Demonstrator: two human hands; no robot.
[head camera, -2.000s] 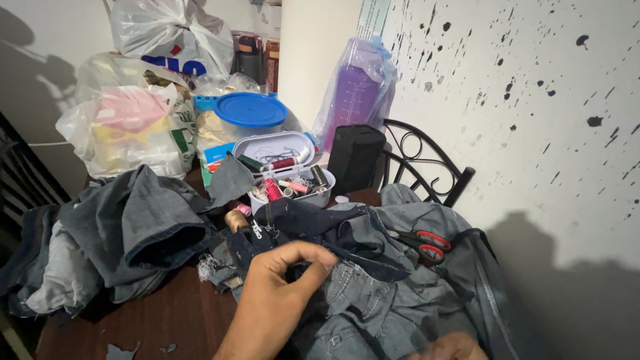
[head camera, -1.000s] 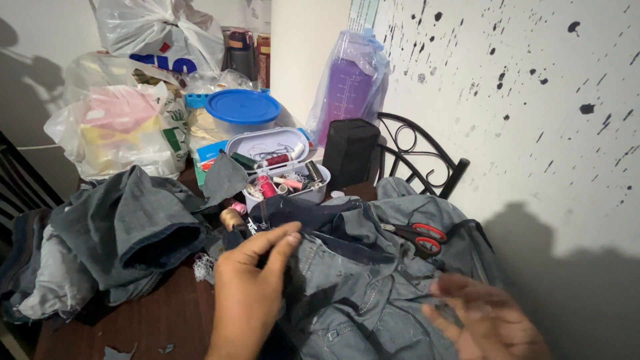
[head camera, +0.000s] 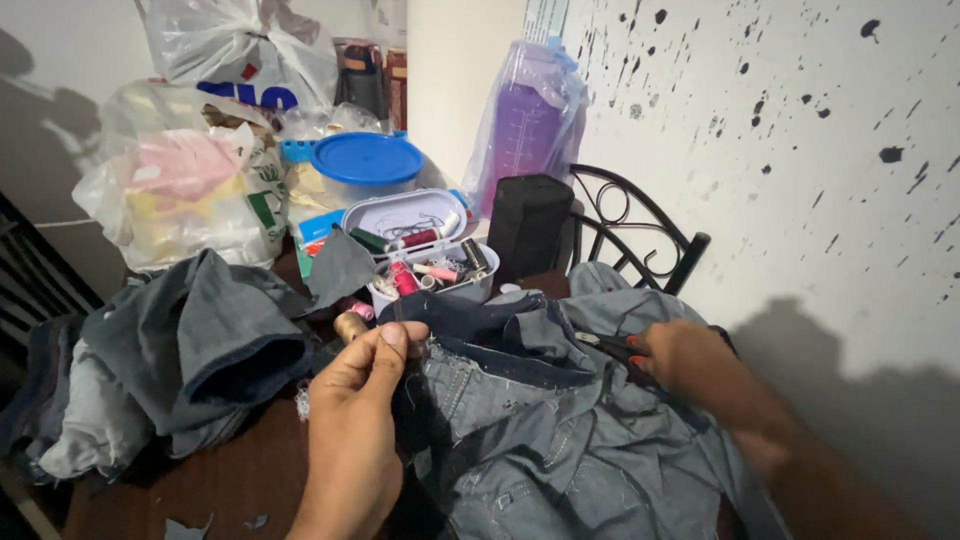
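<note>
A grey denim garment (head camera: 540, 442) with frayed seams and a dark waistband lies bunched on the brown table. Over its left edge my left hand (head camera: 367, 405) is raised, thumb and index fingertip pinched together; whatever may be between them is too fine to tell. At the garment's right, my right hand (head camera: 679, 356) is closed around the red-and-black handles of the scissors (head camera: 604, 342), whose blades point left over the cloth. Behind the garment stands an open sewing box (head camera: 484, 279) with thread spools. A tan thread spool (head camera: 349, 326) lies just beyond my left fingertips.
More grey denim (head camera: 187, 337) is heaped at left. Plastic bags (head camera: 187, 195), a blue-lidded container (head camera: 367, 159), a black case (head camera: 531, 225) and a wrapped purple bottle (head camera: 521, 135) stand behind. A black metal chair back (head camera: 637, 202) rises by the wall. Cloth scraps (head camera: 187, 529) lie near the front edge.
My right hand has moved up from the lower right to the scissors and taken hold of them. The left hand stays raised with its fingers pinched.
</note>
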